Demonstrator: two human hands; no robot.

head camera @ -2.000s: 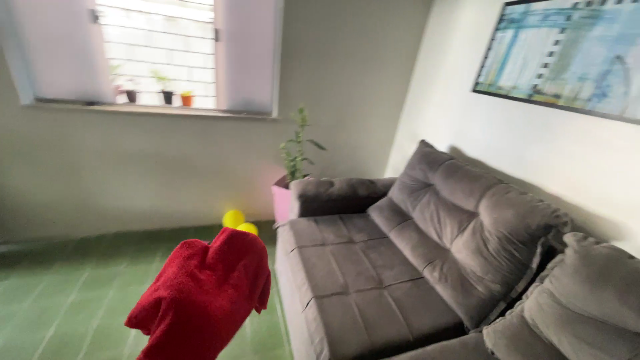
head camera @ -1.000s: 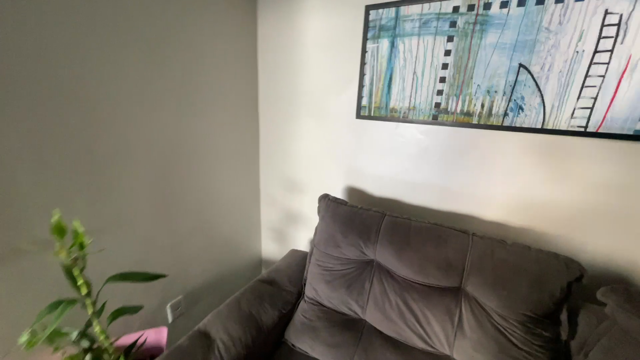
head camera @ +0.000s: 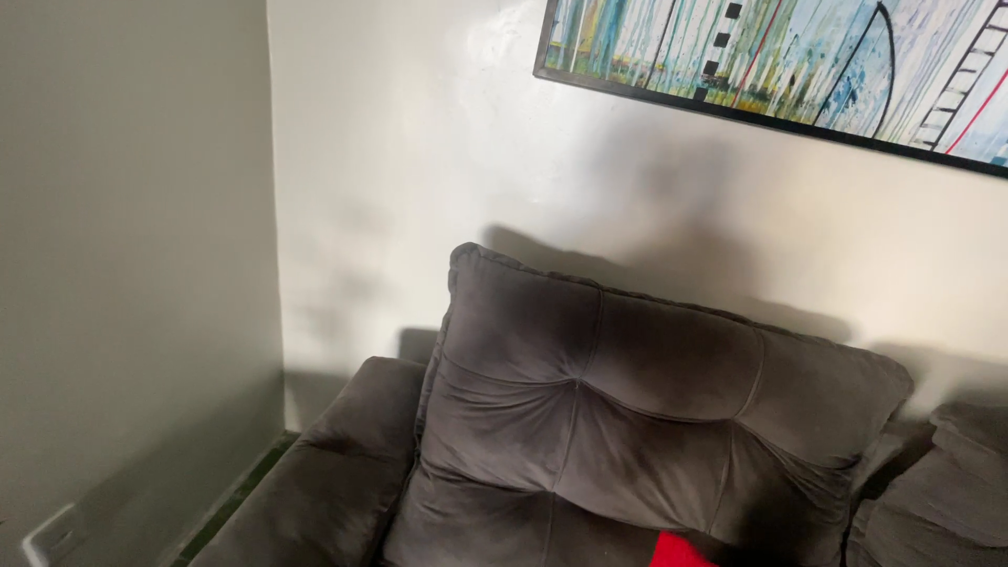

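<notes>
Neither my left hand nor my right hand shows in the head view. A small piece of red cloth [head camera: 679, 551] pokes in at the bottom edge, in front of the sofa; what holds it is hidden below the frame. Behind it stands the tufted back cushion [head camera: 654, 378] of a dark grey fabric sofa, leaning against the wall side. The sofa's padded armrest [head camera: 323, 472] is to the left of the cushion.
A framed abstract painting [head camera: 756, 63] hangs on the light wall at the upper right. Another grey cushion [head camera: 937, 488] is at the right edge. The room's corner lies left of the sofa, with a strip of green floor [head camera: 236, 500] beside the armrest.
The view has swung right and closer to the sofa. Two seconds ago the red cloth showed whole over the green floor; one second ago it was out of view, and now its tip shows.
</notes>
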